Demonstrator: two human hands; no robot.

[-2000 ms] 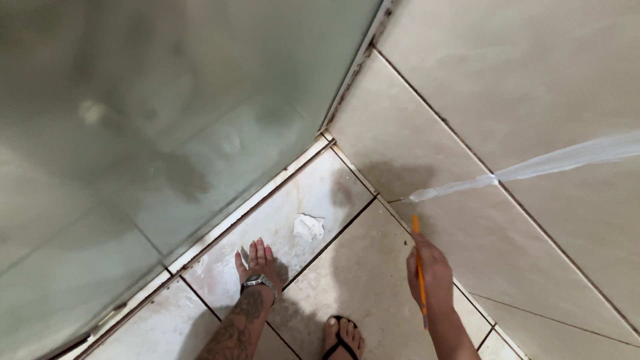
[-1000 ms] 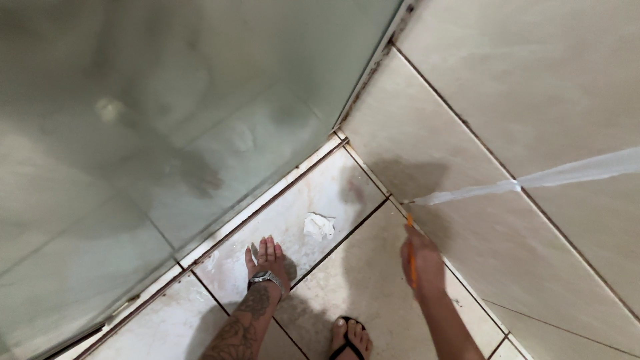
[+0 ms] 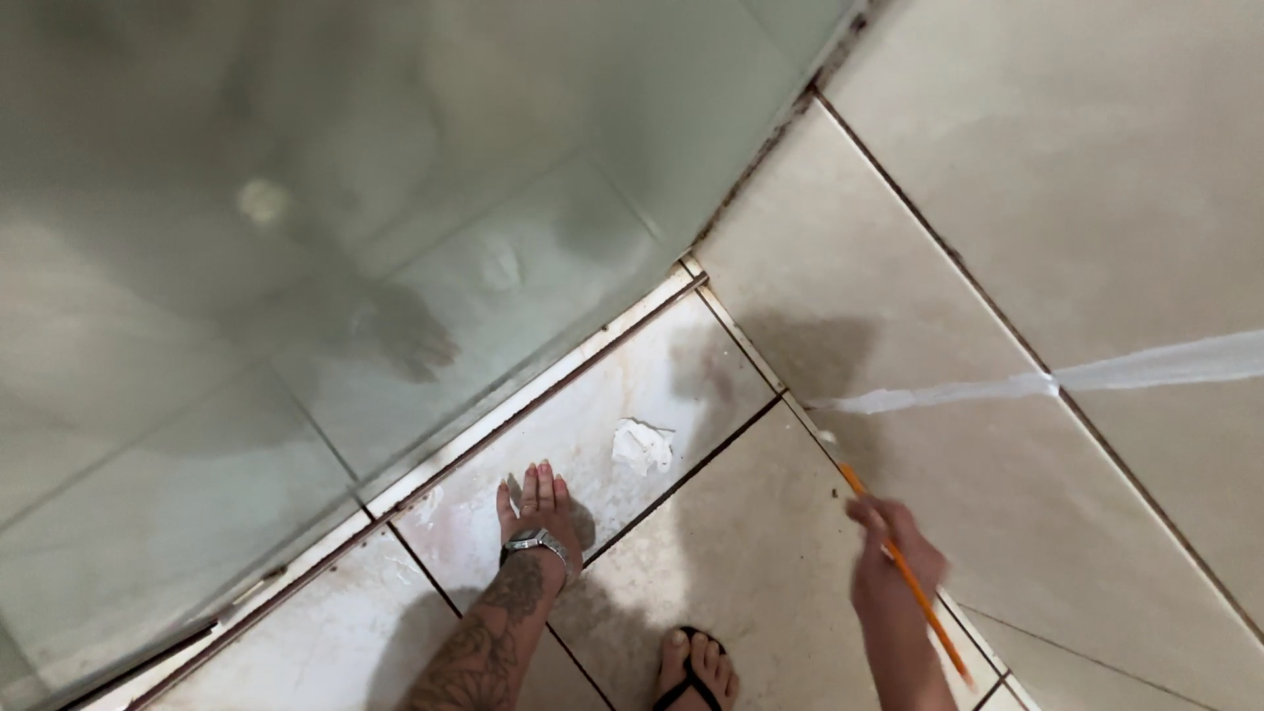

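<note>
My left hand (image 3: 538, 513) lies flat on a floor tile, fingers spread, holding nothing, with a metal watch at its wrist. Up and to its right, a lump of white paste (image 3: 642, 446) sits on the same tile. In my right hand (image 3: 897, 553) is a slim orange-handled tool (image 3: 913, 583), perhaps a brush, its upper end near the joint between floor and wall. A small whitish bit shows just beyond that end. A white smeared band (image 3: 987, 387) runs along a wall tile joint, right of the corner joint.
A glass panel (image 3: 346, 296) with reflections stands along the left, over a pale threshold strip (image 3: 583, 341). Dark stains line the panel's edge by the tiled wall (image 3: 1037, 197). A foot in a black flip-flop (image 3: 696, 667) rests on the floor at the bottom.
The right hand has moved down along the wall's base from the near end of the white band, keeping hold of the orange tool. My left hand stays flat on its tile.
</note>
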